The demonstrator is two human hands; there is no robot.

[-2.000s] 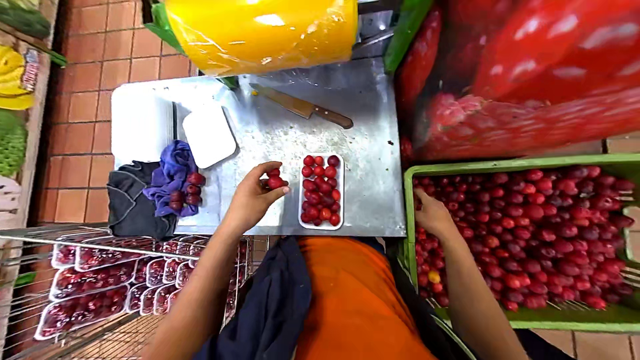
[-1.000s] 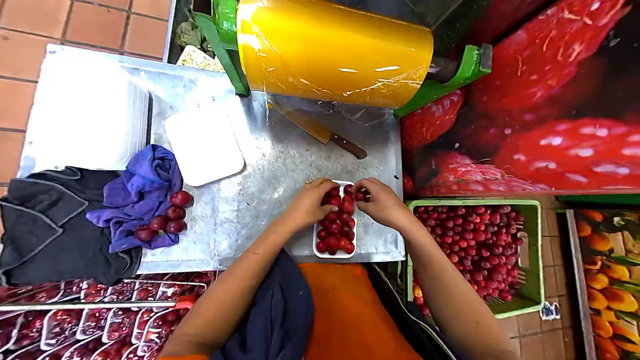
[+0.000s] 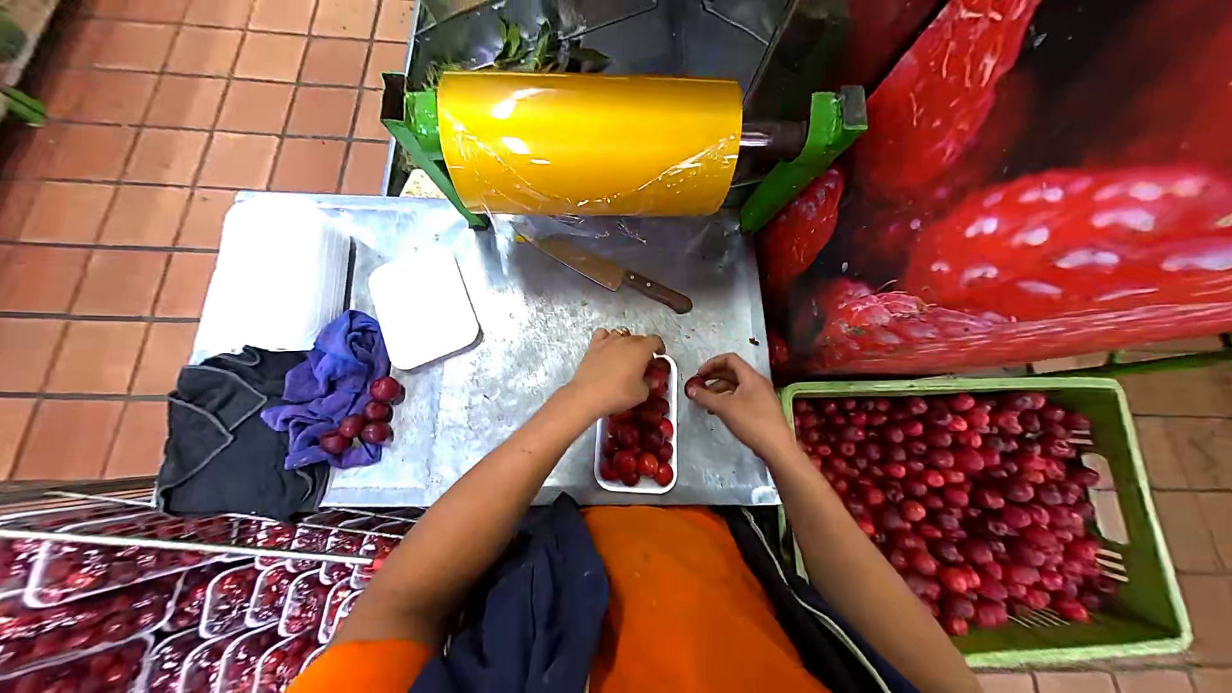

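A white foam tray (image 3: 639, 483) filled with small red plums (image 3: 628, 438) lies on the metal table near my body. My left hand (image 3: 621, 371) reaches over the tray's upper left end, fingers on or just above the fruit; whether it grips one is hidden. Just right of the tray, my right hand (image 3: 736, 395) pinches one dark red plum (image 3: 695, 385) between thumb and fingers. An empty white tray (image 3: 423, 308) lies to the left, beside a stack of white trays (image 3: 274, 279). Several larger plums (image 3: 377, 411) rest by a purple cloth (image 3: 337, 385).
A green crate (image 3: 1155, 539) of red plums stands at right. A kitchen knife (image 3: 616, 274) lies behind the filled tray, below a yellow film roll (image 3: 589, 144) on a green stand. A black cloth (image 3: 226, 433) hangs over the table's left edge, above wrapped fruit trays (image 3: 231, 597) in a wire cart.
My right hand was at the crate two seconds ago, then over the tray; now it is just right of the tray with a plum. My left hand has moved from left of the tray to its upper end.
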